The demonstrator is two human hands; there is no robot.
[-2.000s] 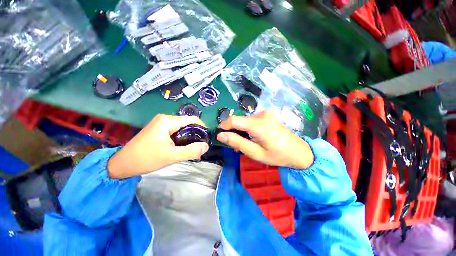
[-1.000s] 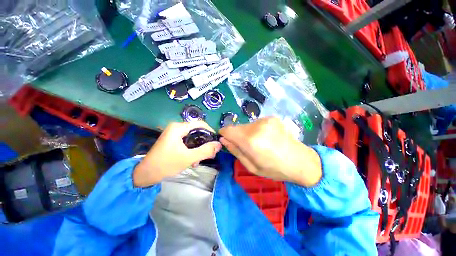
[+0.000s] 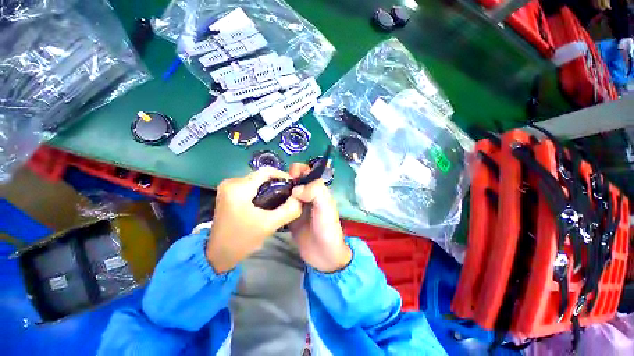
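Observation:
My left hand point(image 3: 243, 214) holds a round dark watch head point(image 3: 272, 194) above my lap at the bench edge. My right hand point(image 3: 320, 221) touches it from the right and pinches a black watch strap point(image 3: 321, 165) at the head's right side; the strap's free end points up and right. Whether strap and head are joined is hidden by the fingers. More watch heads lie on the bench just beyond my hands, one with a shiny rim point(image 3: 295, 139) and one dark with an orange tab point(image 3: 152, 128).
Grey strap pieces point(image 3: 229, 80) lie fanned on an open plastic bag. A clear bag point(image 3: 69, 76) is at upper left, another with a green mark point(image 3: 417, 170) at right. Red trays point(image 3: 486, 229) with black straps stand at right. A carton with dark packs point(image 3: 76, 264) is low left.
My right hand has turned and drawn closer to my left hand, and the strap now sticks up from its fingers. The watch head is tilted more. The clear bag at right has spread towards the bench edge.

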